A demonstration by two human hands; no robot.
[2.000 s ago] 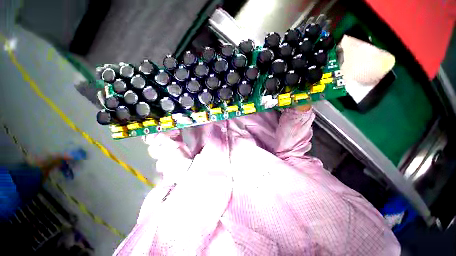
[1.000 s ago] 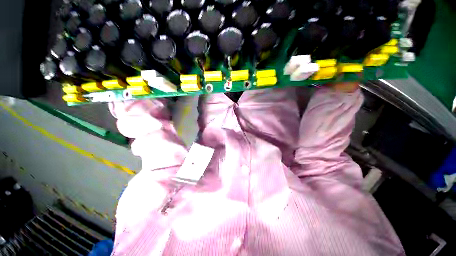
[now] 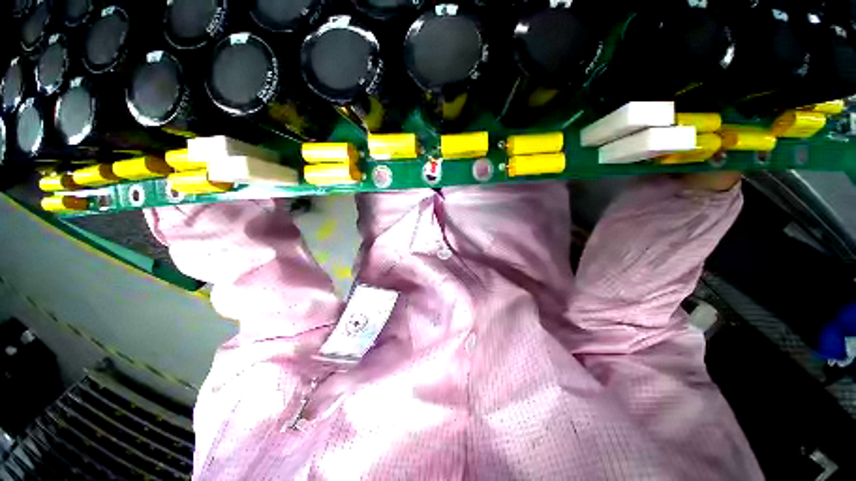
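Observation:
A long green circuit board [image 3: 375, 178] spans the top of the head view, close to the camera, cut off by the picture's edges. Its fitted side shows rows of black capacitors [image 3: 444, 49] with grey tops. Yellow blocks [image 3: 465, 145] and white oblong blocks [image 3: 648, 141] line its near edge. A sliver of my right hand [image 3: 710, 180] shows under the board's right part, holding it from below; its fingers are hidden. My left sleeve reaches up to the board's left part, but my left hand is hidden behind the board.
My pink smock [image 3: 469, 376] with a hanging white badge [image 3: 358, 323] fills the lower middle. A dark slotted rack [image 3: 94, 427] stands at lower left beside the grey floor [image 3: 160, 319]. Dark equipment and a blue item [image 3: 838, 335] are at right.
The board has come much closer to the camera and now fills the top of the view. Both sleeves have stayed under it. The bench, pale sheet and red-orange board have left the view.

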